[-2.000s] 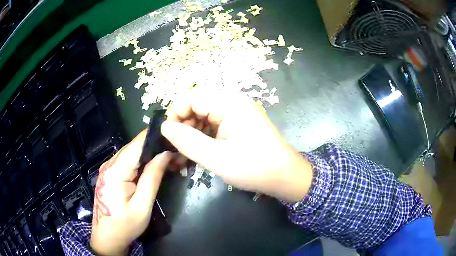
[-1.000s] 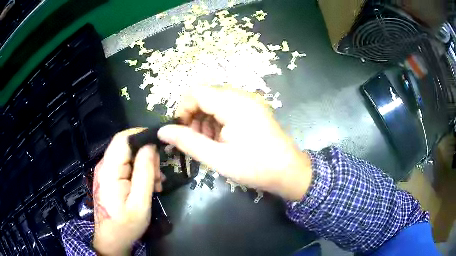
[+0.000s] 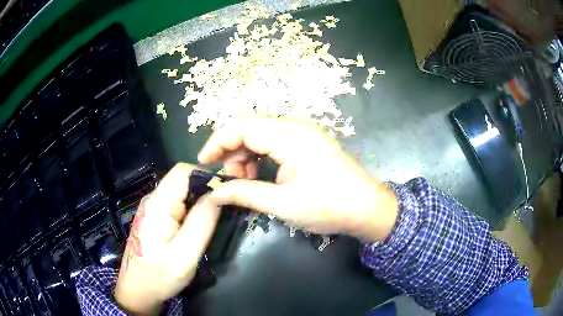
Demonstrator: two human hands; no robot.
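Observation:
A small flat black part (image 3: 199, 182) is held between my two hands, partly hidden by the fingers. My left hand (image 3: 165, 237) grips it from the lower left. My right hand (image 3: 302, 179) lies over its right end, with the thumb at a small pale piece (image 3: 215, 182) on the part. A large loose pile of small cream-white pieces (image 3: 265, 77) lies beyond my hands. A few small white and dark pieces (image 3: 264, 222) lie just below my right hand.
A glossy black tray with rows of pockets (image 3: 74, 179) fills the left. A smartphone (image 3: 487, 145) with a thin pale cable (image 3: 525, 166) lies at right. A black round fan grille (image 3: 481, 52) stands by a cardboard box (image 3: 423, 24). A green strip (image 3: 166, 21) runs behind.
The black part has turned and tilted in my hands. A small pale piece now shows at my right thumb. The whole view has shifted slightly.

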